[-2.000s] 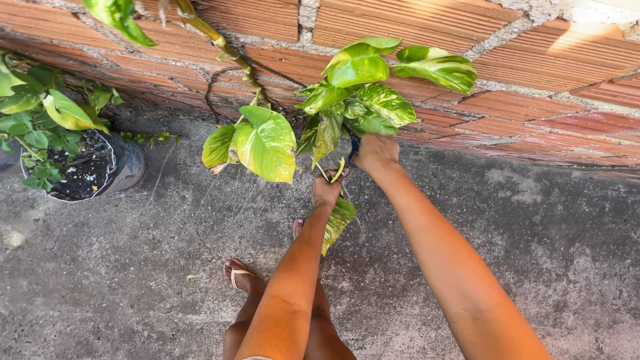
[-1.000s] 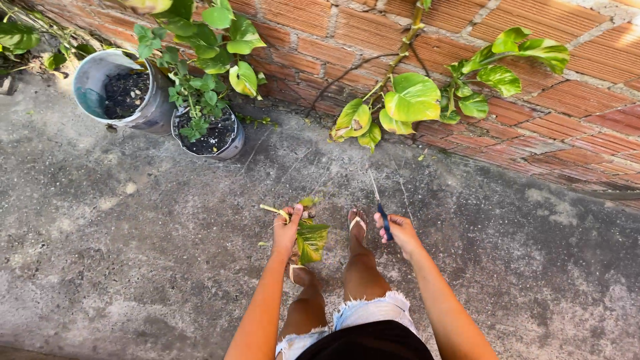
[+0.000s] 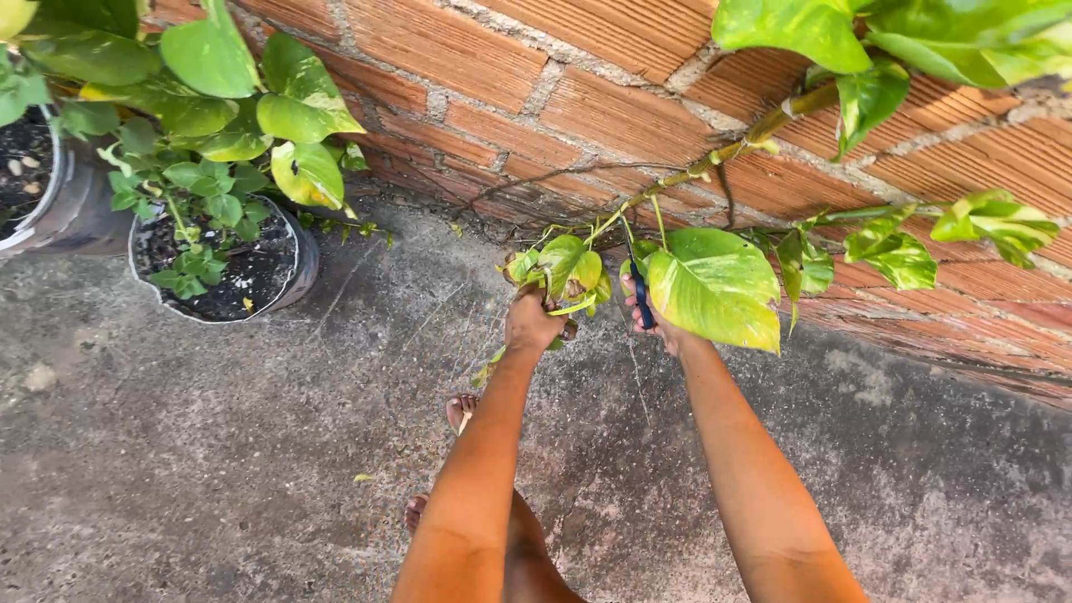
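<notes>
My left hand (image 3: 534,320) is closed around cut leaves and a pale stem, against yellowing pothos leaves (image 3: 571,261) low on the vine. My right hand (image 3: 657,318) grips a tool with a dark blue handle (image 3: 641,293), seemingly scissors, whose thin metal blade points up at the leaf stalks. Whether the blade touches a stalk cannot be told. A large green and yellow leaf (image 3: 712,289) hangs beside my right hand and partly hides it. The thick pothos stem (image 3: 754,138) slants down along the wall to these leaves.
A brick wall (image 3: 469,63) runs behind the vine. At the left on the concrete floor (image 3: 209,435) stand a pot with small leafy plants (image 3: 303,260) and a larger bucket of soil (image 3: 84,209). A variegated side shoot (image 3: 896,260) extends right. My sandalled feet are below.
Both hands have moved from near my feet up to the vine by the wall, my left with the cut leaf and my right with the tool. The view has shifted closer to the wall.
</notes>
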